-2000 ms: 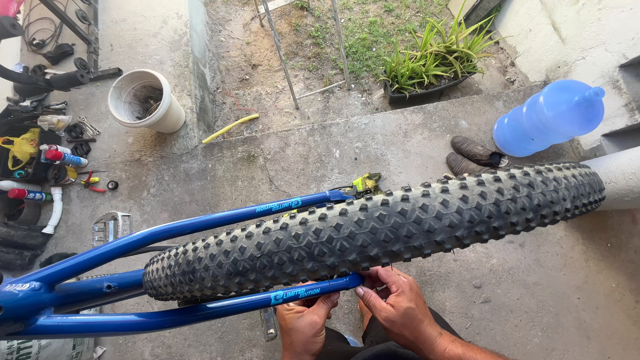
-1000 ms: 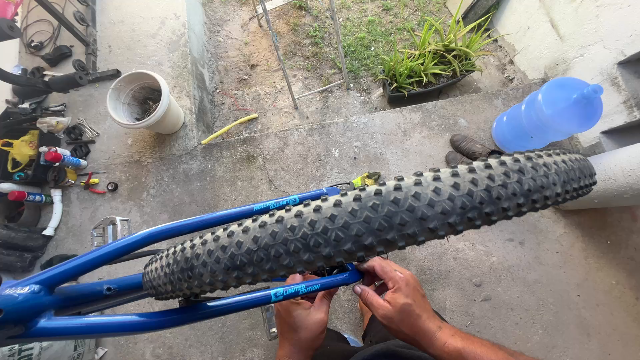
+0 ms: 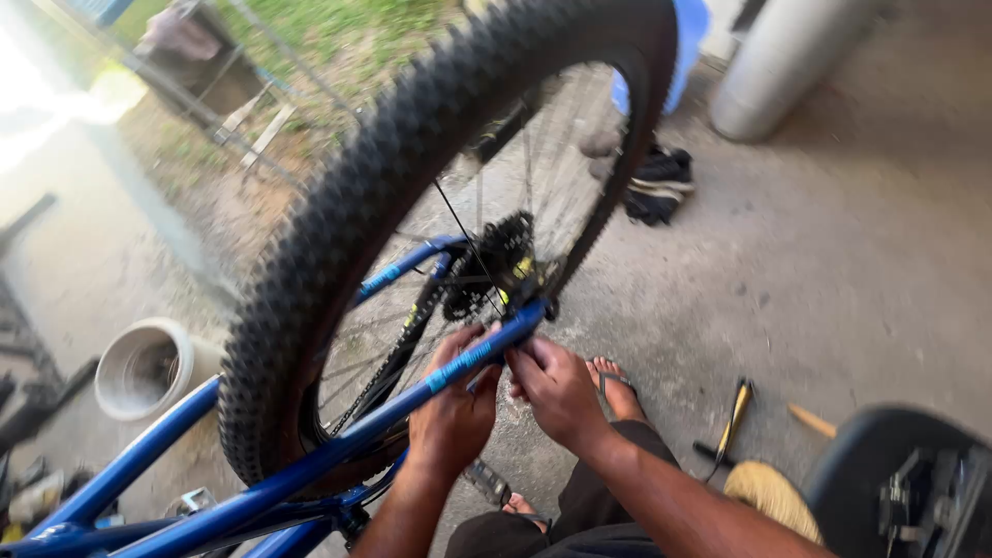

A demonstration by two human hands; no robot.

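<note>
A bicycle's rear wheel with a knobby tyre (image 3: 310, 209) stands in a blue frame, beside a frame stay (image 3: 418, 387) that runs up to the axle. My left hand (image 3: 453, 411) is at the stay just below the axle end, its fingers partly behind the tube. Close by on the right, my right hand (image 3: 554, 384) has its fingertips pinched together at the underside of the stay's end; whether a small part is between them is hidden. Beyond the stay are the cassette (image 3: 504, 240) and the chain (image 3: 380, 384). The picture is blurred.
A white bucket (image 3: 182, 364) stands at the left on the concrete. A hammer (image 3: 732, 422) lies on the floor at the right, near a black tray (image 3: 899, 434) holding metal parts. Dark shoes or cloth (image 3: 659, 186) and a pale pillar (image 3: 783, 70) are farther off.
The view has swung strongly, now showing the wheel from its side with the hub, cassette and my feet. Both hands remain near the stay's axle end.
</note>
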